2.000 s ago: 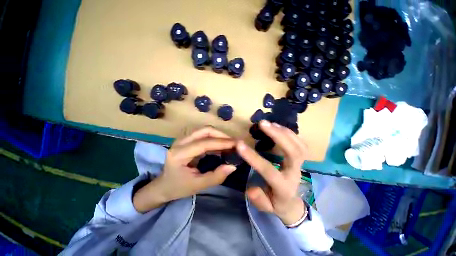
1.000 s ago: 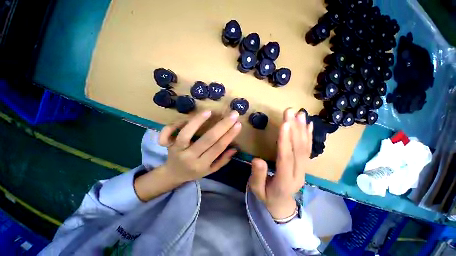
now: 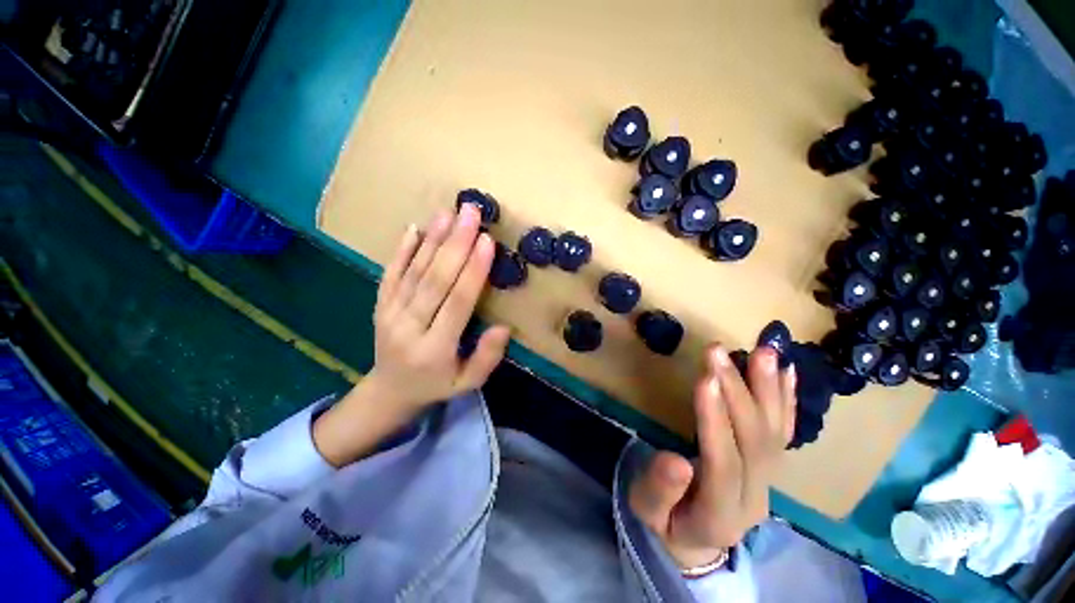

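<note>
My left hand (image 3: 434, 309) lies palm down over the left group of black knobs, its fingertips on a wet-looking knob (image 3: 477, 207); whether it grips it is unclear. Nearby stand glued knobs (image 3: 572, 250) with shiny tops. Three more knobs stand further right, one (image 3: 582, 331) nearer the cardboard's edge. My right hand (image 3: 733, 454) has its fingertips at the loose heap of black caps (image 3: 811, 401), by a shiny-topped black piece (image 3: 773, 339); whether it pinches anything is unclear. Several knobs with pale centre dots (image 3: 696, 216) stand upright mid-cardboard.
A dense block of upright knobs (image 3: 931, 236) covers the right of the cardboard (image 3: 507, 94). Spare caps (image 3: 1047, 295) lie at the far right edge. A white bottle (image 3: 941, 536) lies on a white cloth (image 3: 1002, 489) with a red piece (image 3: 1016, 433). Blue crates are below left.
The view has swung, so the bench sits further right. My left hand has moved onto the leftmost knobs. A knob nearer the cardboard's edge now shows. My right hand stays by the cap heap.
</note>
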